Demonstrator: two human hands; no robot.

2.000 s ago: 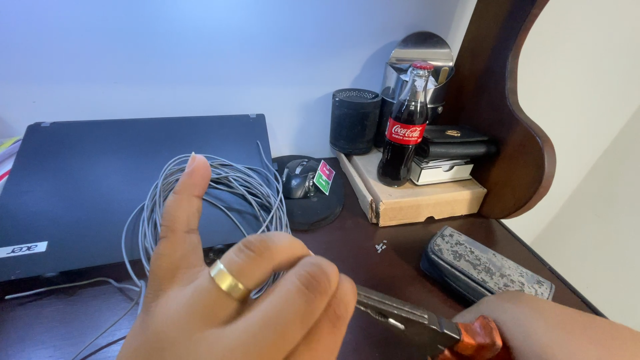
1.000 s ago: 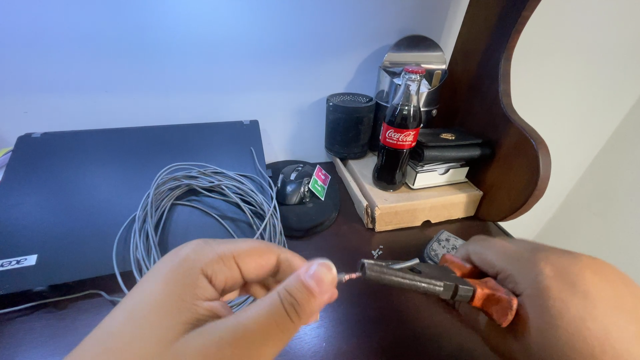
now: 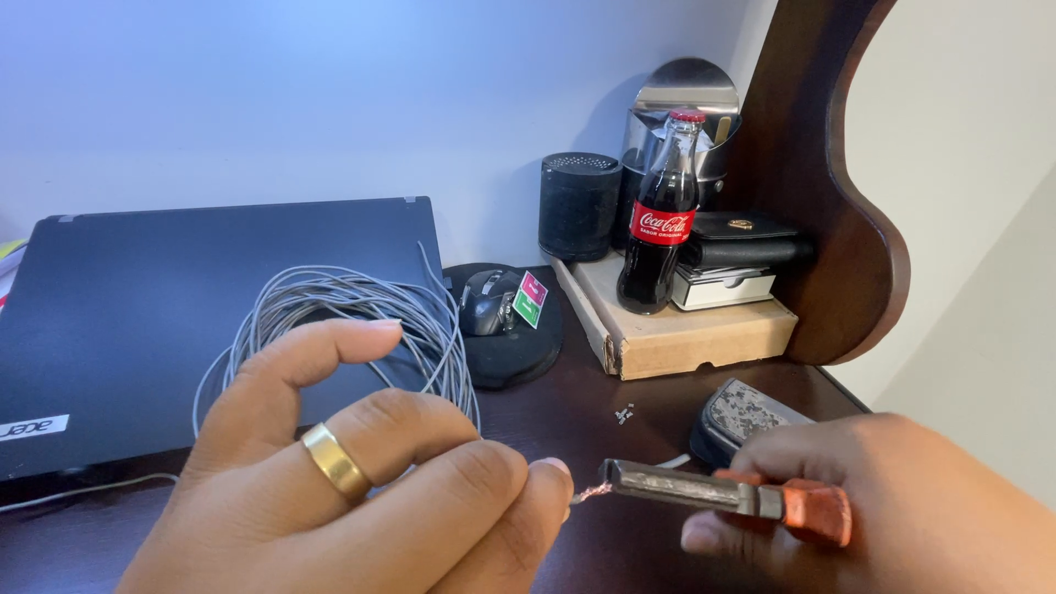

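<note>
My left hand, with a gold ring, pinches a thin cable between fingers and thumb; most of the cable is hidden behind the fingers. A short stretch of bare twisted copper wire sticks out from the fingertips and meets the jaw tip of the pliers. Those pliers have dark metal jaws and orange handles, and my right hand is wrapped around the handles. Behind the jaws a pale piece of cable shows. Beyond my left hand a coil of grey cable lies on and beside the closed laptop.
A mouse rests on a round black pad. At the back right, a cardboard box bears a cola bottle, a black wallet and a small white box. Small scraps and a patterned case lie nearer.
My left index finger has lifted off the wire since one second ago, while the other fingers keep their pinch. The patterned case shows more from behind my right hand.
</note>
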